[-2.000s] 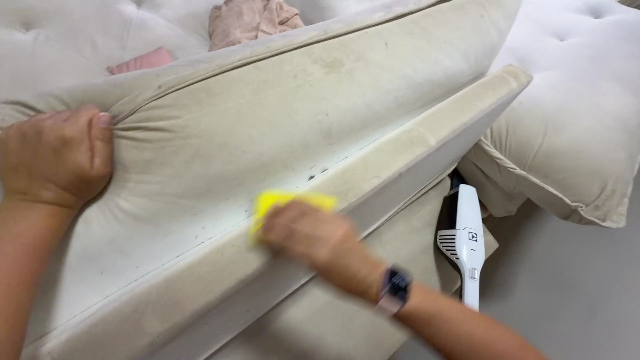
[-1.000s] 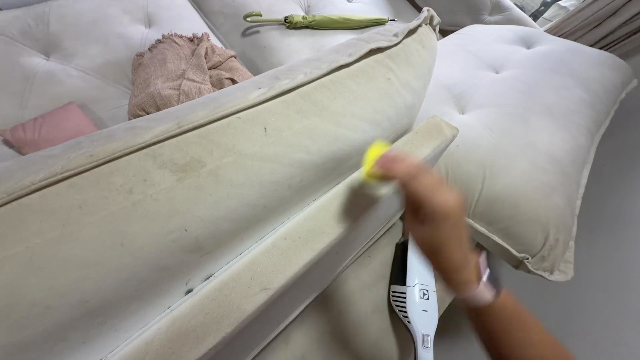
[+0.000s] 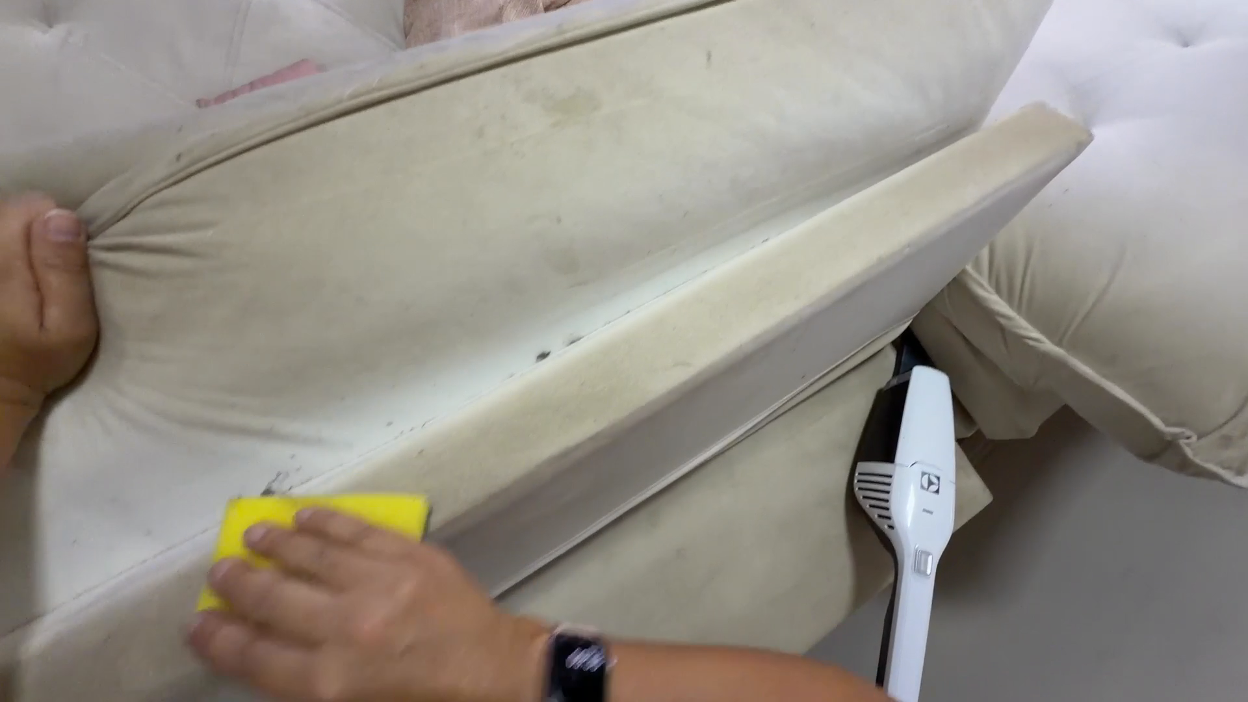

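My right hand (image 3: 361, 604), with a dark watch on the wrist, presses a yellow sponge (image 3: 327, 510) flat on the beige fabric edge of the sofa base (image 3: 604, 390), at the lower left. At the left edge my left hand (image 3: 44, 302) grips the piped seam of a beige sofa cushion (image 3: 507, 185) and holds it tilted up. The fabric bunches beside its thumb. Dark specks (image 3: 543, 356) lie along the crease between cushion and base, and faint stains mark the cushion's underside.
A white and black handheld vacuum (image 3: 921, 497) leans upright against the sofa base at the right. Behind it a tufted cushion (image 3: 1121, 253) overhangs the grey floor (image 3: 1102, 575). Beyond the raised cushion are a crumpled pinkish cloth (image 3: 468, 18) and a pink item (image 3: 258, 83).
My right hand has moved with the sponge from the far right end of the base edge to its lower left. My left hand, out of view one second ago, shows again on the cushion seam.
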